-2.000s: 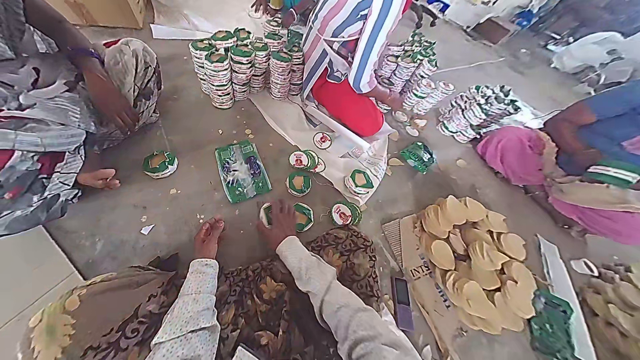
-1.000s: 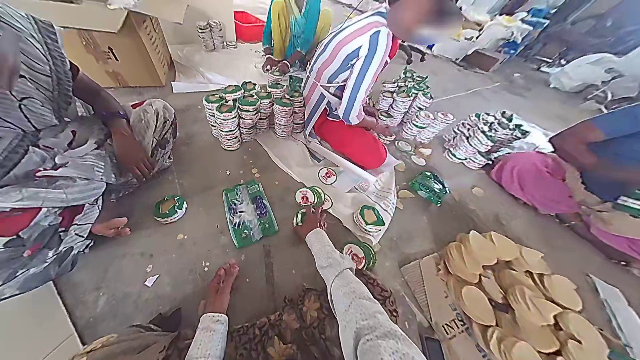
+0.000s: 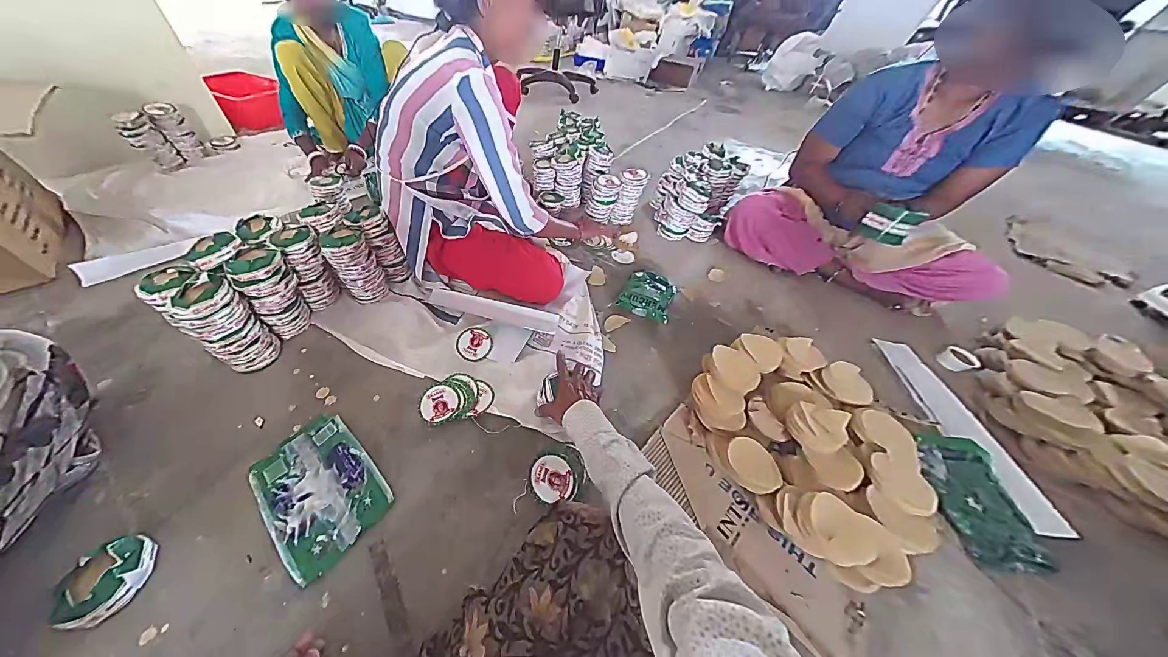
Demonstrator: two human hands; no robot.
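My right hand (image 3: 572,391) reaches forward onto the white sheet (image 3: 365,342), its fingers around a small round labelled stack (image 3: 548,390), mostly hidden under the palm. A round disc with a red print (image 3: 474,343) lies flat beyond it, and a green-edged pile of discs (image 3: 442,402) is to its left. Nearer my patterned garment rests another round labelled stack (image 3: 554,476). Only fingertips of my left hand (image 3: 307,645) show at the bottom edge; what it holds is hidden. A green plastic packet (image 3: 321,500) lies flat on the floor.
Tan discs (image 3: 821,447) are heaped on cardboard (image 3: 721,520) at right. Tall stacks of round packs (image 3: 224,319) stand at left, beside a seated person (image 3: 474,164). Another person (image 3: 912,155) sits at right holding a green pack. A lone green-topped pack (image 3: 103,581) lies lower left.
My right hand has moved from the discs on the left to the stack on the sheet's near edge. My left hand has mostly left the picture. The view has tilted up.
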